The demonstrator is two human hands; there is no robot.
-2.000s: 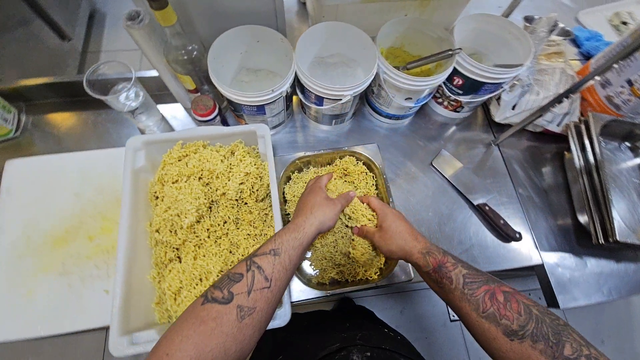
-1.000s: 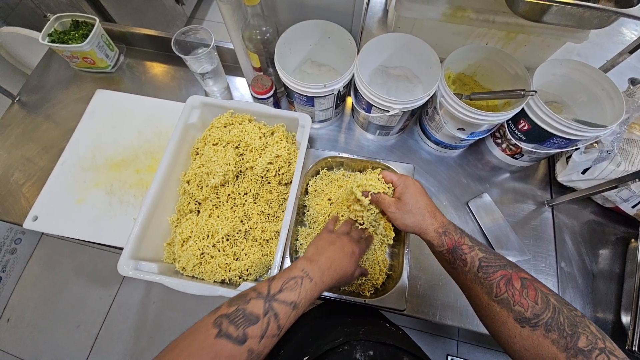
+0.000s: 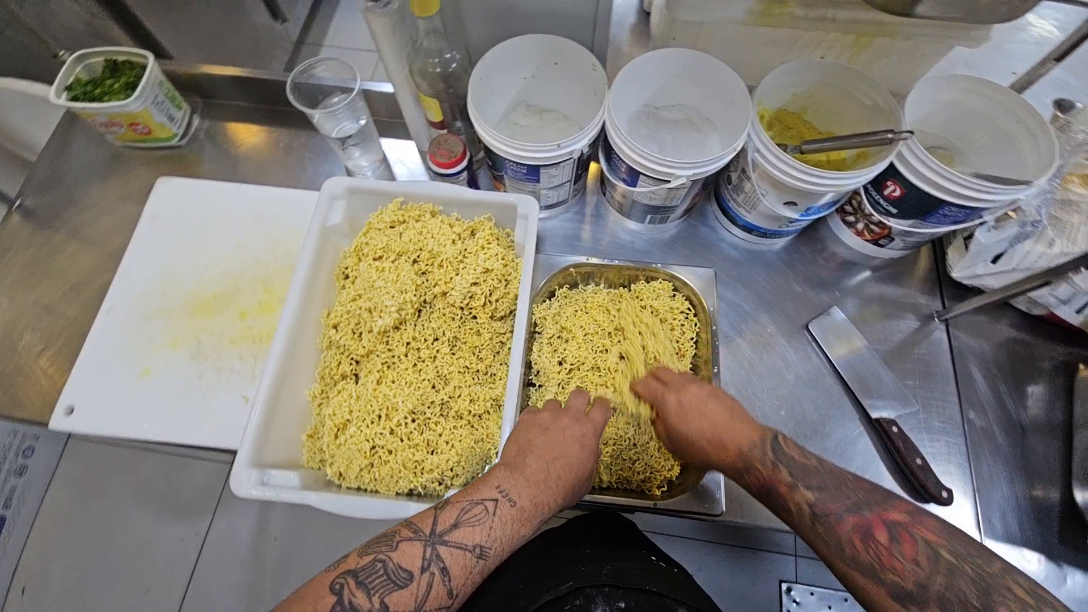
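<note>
Yellow curly noodles fill a rectangular stainless steel pan on the steel counter. My left hand rests at the pan's left edge, its fingertips bent down on the noodles. Opposite it, my right hand has its fingers in the noodles; strands blur upward from the fingertips, and whether it grips them is unclear. Directly left of the pan stands a larger white plastic tub holding a bigger heap of the same noodles.
A white cutting board with yellow stains lies left of the tub. Several white plastic buckets line the back. A cleaver lies right of the pan. Behind stand a clear plastic cup, a glass bottle and a tub of chopped green herbs.
My left hand has shifted back toward the pan's left edge. My right hand has come down from the pan's upper right, lower into the noodles.
</note>
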